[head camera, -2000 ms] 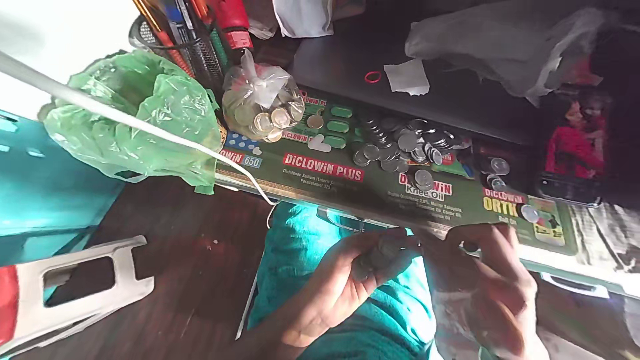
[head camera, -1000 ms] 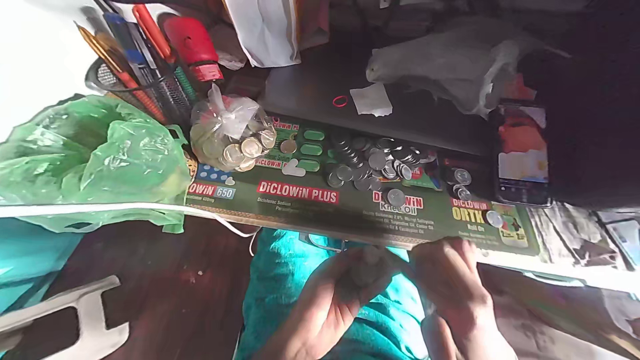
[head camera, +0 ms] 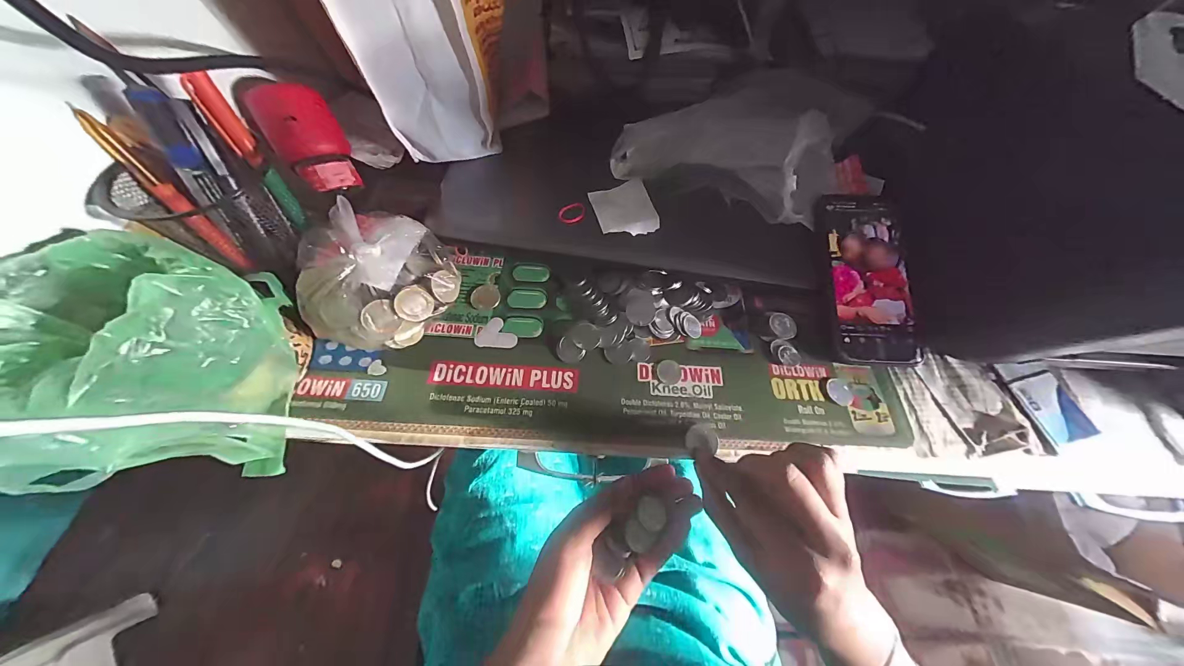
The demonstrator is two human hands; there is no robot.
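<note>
Cupped palm up above my lap, my left hand (head camera: 601, 564) holds several coins (head camera: 645, 523). To its right, my right hand (head camera: 786, 527) has its index fingertip on a single coin (head camera: 702, 439) at the front edge of the printed mat (head camera: 592, 425); whether the thumb also grips the coin is hidden. Beyond the hands lies a loose heap of silver coins (head camera: 638, 310), with single coins nearer and to the right. A knotted clear plastic bag of coins (head camera: 375, 277) stands left of the heap.
A green plastic bag (head camera: 139, 351) and a white cable (head camera: 231, 422) lie at left, near a mesh pen holder (head camera: 250, 217). Behind the coins are a dark flat surface (head camera: 518, 199), a paper scrap (head camera: 624, 207) and a red rubber band (head camera: 572, 214). A phone (head camera: 868, 277) lies at right.
My right hand has moved from beside my left hand to the mat's front edge, where its fingertip meets a coin. My left hand has opened more, showing the coins. The view has shifted.
</note>
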